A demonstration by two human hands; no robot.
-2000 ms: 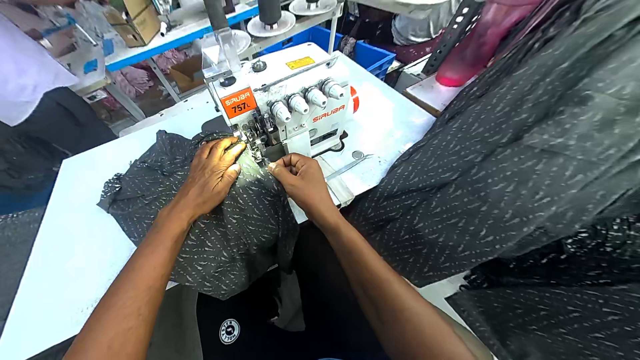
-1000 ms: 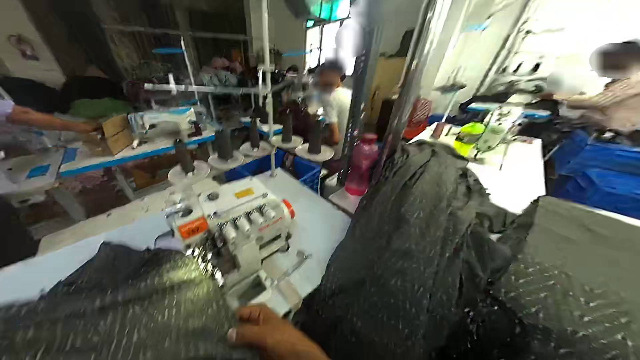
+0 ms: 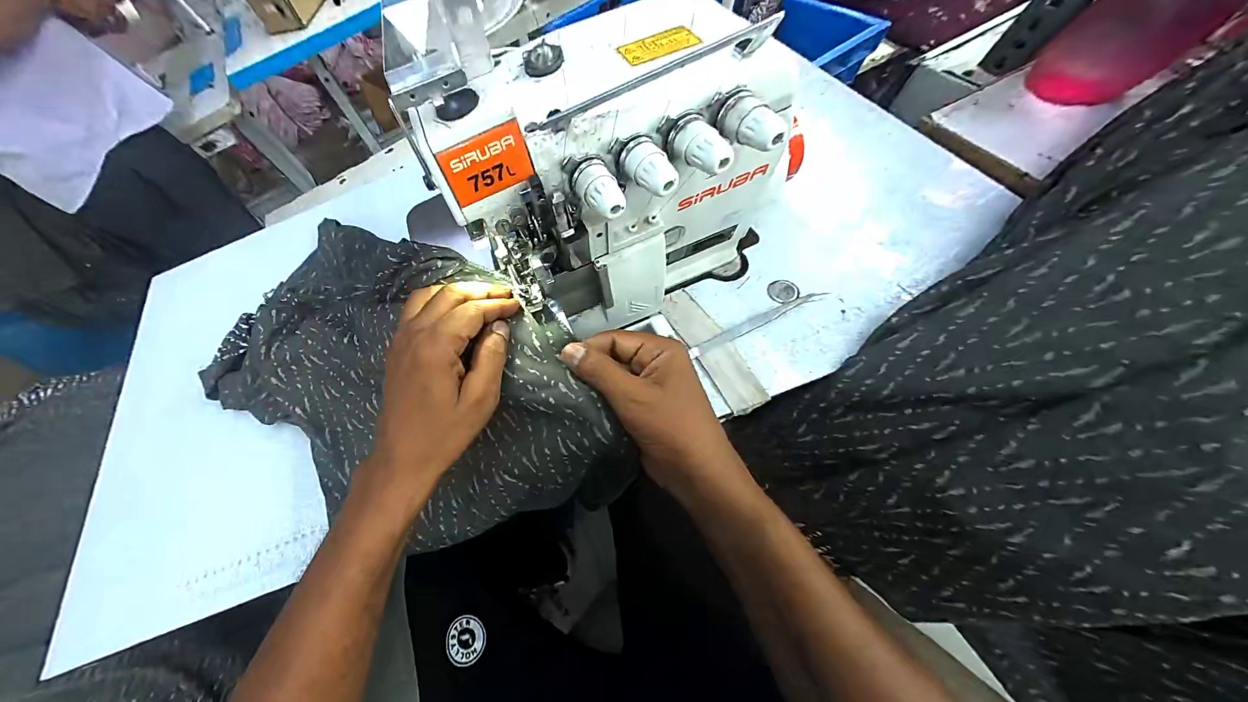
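Note:
A white Siruba overlock sewing machine (image 3: 624, 195) stands on a white table, its presser foot (image 3: 526, 283) lit by a lamp. Dark grey cloth with light dashes (image 3: 487, 448) lies at the foot and spreads left over the table and down towards my lap. My left hand (image 3: 448, 361) rests on this cloth just left of the foot, fingers bent, pressing it down. Close to the front of the foot, my right hand (image 3: 634, 380) pinches the cloth's edge between thumb and forefinger.
More of the dashed cloth (image 3: 1053, 390) hangs in a large heap on the right. Behind the machine are a blue crate (image 3: 829, 34) and a pink container (image 3: 1102, 58). A person in dark trousers (image 3: 127, 224) is at the upper left. The white tabletop (image 3: 214, 487) extends left.
The view swung up to the room a second ago and is back down on the machine. My left hand, out of sight then, shows again on the cloth beside the foot.

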